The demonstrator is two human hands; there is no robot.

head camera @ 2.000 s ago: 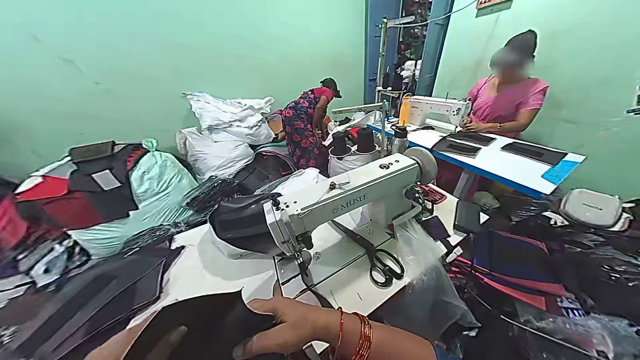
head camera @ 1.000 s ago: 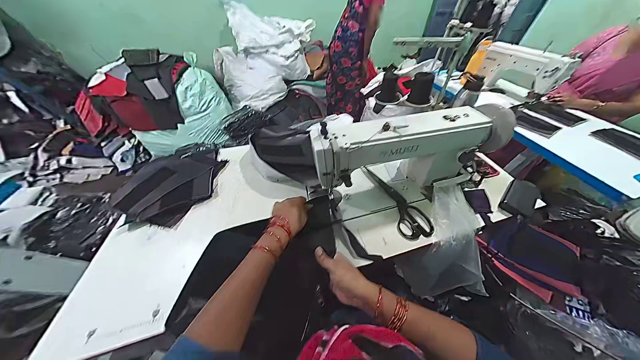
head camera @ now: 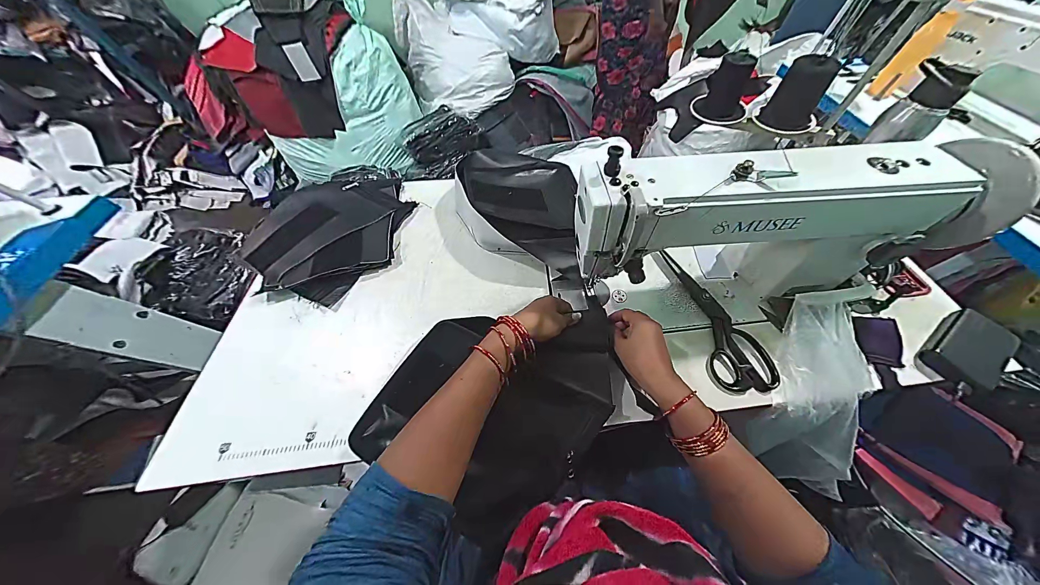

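Observation:
Black fabric (head camera: pixel 520 406) lies over the front edge of the white sewing table (head camera: pixel 301 382), its upper end by the needle of a Musee sewing machine (head camera: pixel 780 203). My left hand (head camera: pixel 548 318) grips the fabric's upper edge just left of the presser foot. On the right, my right hand (head camera: pixel 642 345) pinches a narrow black strip (head camera: pixel 597 313) between thumb and finger, close below the needle. Black-handled scissors (head camera: pixel 723 333) lie on the machine bed to the right of my right hand.
A stack of black fabric pieces (head camera: pixel 333 231) sits at the table's left. Black thread cones (head camera: pixel 796 93) stand behind the machine. A clear plastic bag (head camera: pixel 821 382) hangs at the right edge. Another person's patterned clothing (head camera: pixel 630 65) shows behind; filled sacks (head camera: pixel 455 57) stand nearby.
The view has tilted down and moved closer to the table. My right hand has moved up from lower on the fabric to the strip near the needle. My left hand remains beside the needle area.

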